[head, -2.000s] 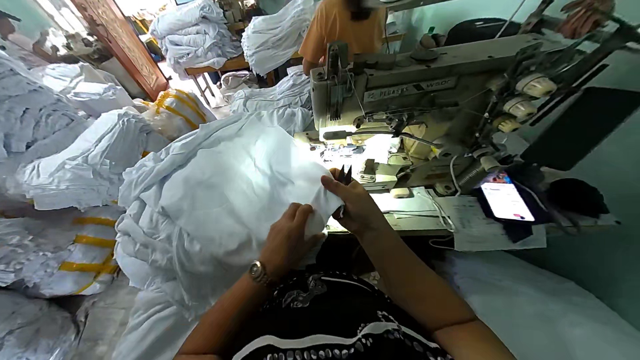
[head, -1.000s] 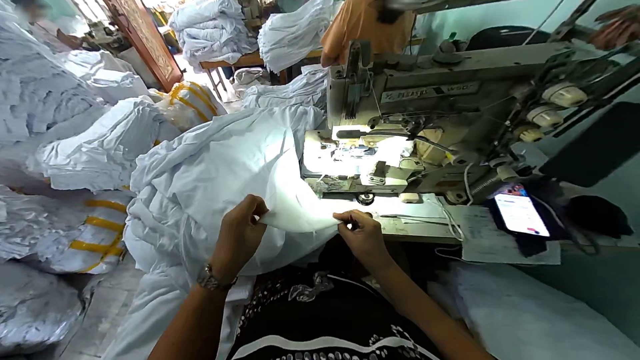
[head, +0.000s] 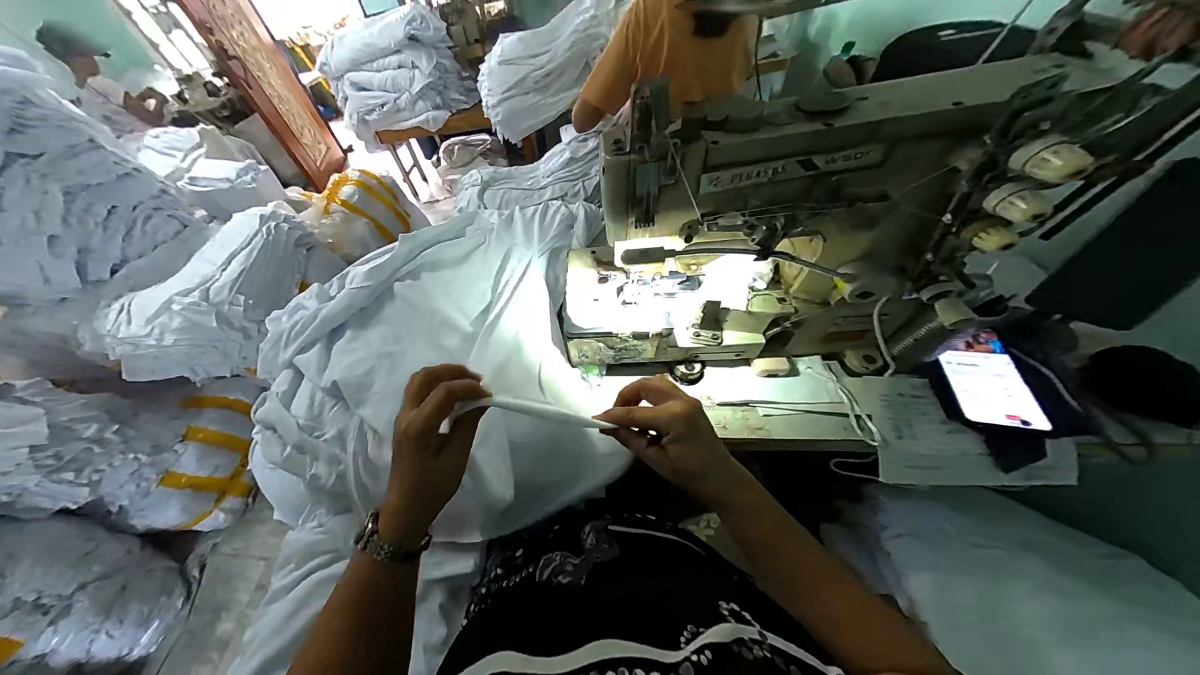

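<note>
White fabric (head: 450, 309) lies heaped at the left of a Pegasus industrial sewing machine (head: 797, 159) and hangs down toward my lap. My left hand (head: 438, 441), with a watch on its wrist, pinches one end of a folded edge of this fabric. The other end of that edge is between the thumb and fingers of my right hand (head: 670, 427). The stretch between the hands is nearly straight, in front of the lit needle area. A pair of dark, thin tools (head: 783, 406) rests on the machine table (head: 750, 431), to the right of my right hand.
Bundles of white fabric (head: 206, 300) and taped sacks (head: 202, 459) crowd the left side. A lit phone (head: 994, 384) lies on papers (head: 923, 431) at the right. A person in an orange shirt (head: 666, 56) is behind the machine, and another person (head: 103, 84) is at the far left.
My hands now stretch a folded fabric edge between them. The dark snips seen in my right hand two seconds ago no longer show clearly there.
</note>
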